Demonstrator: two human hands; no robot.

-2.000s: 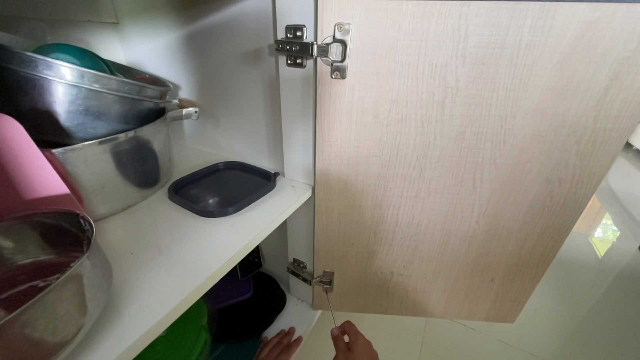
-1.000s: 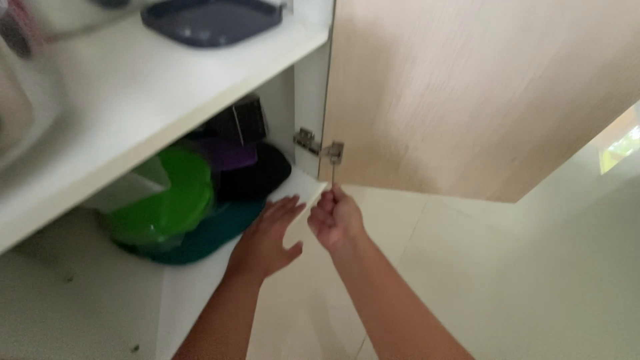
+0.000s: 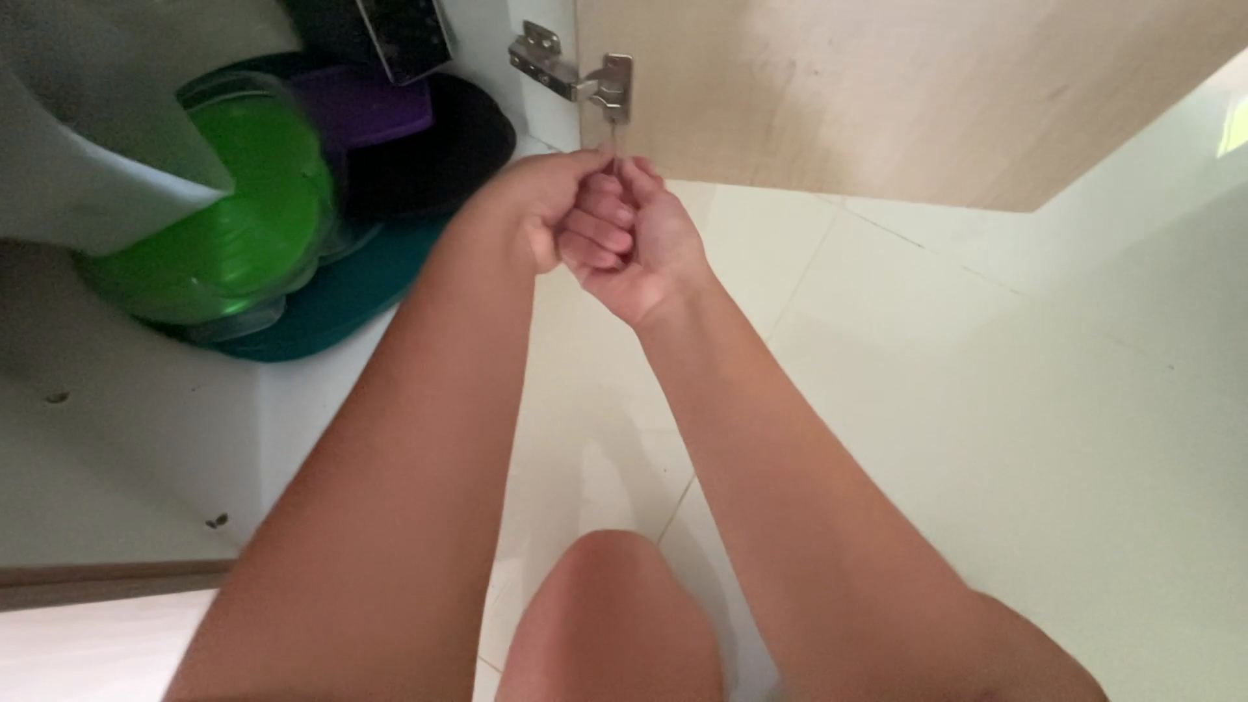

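Note:
Just below the lower metal cabinet hinge (image 3: pixel 612 88), my right hand (image 3: pixel 653 229) is closed around a tool of which only a thin metal shaft (image 3: pixel 614 139) shows, pointing up at the hinge cup. The tool's handle is hidden in the fingers. My left hand (image 3: pixel 546 200) meets the right one, its thumb and finger at the thin shaft. The hinge joins the white cabinet side to the wood-grain cabinet door (image 3: pixel 877 88), which stands open.
Inside the cabinet at the left lie a green plastic container (image 3: pixel 244 214), a purple item (image 3: pixel 366 107), a black rounded item (image 3: pixel 429 146) and a teal item (image 3: pixel 341 302). Pale floor tiles (image 3: pixel 936 390) lie below the door. My knee (image 3: pixel 609 614) is at the bottom.
The view has tilted down a good deal. My left hand has moved from the cabinet's bottom edge to my right hand and the tool shaft. The right hand stays under the lower hinge.

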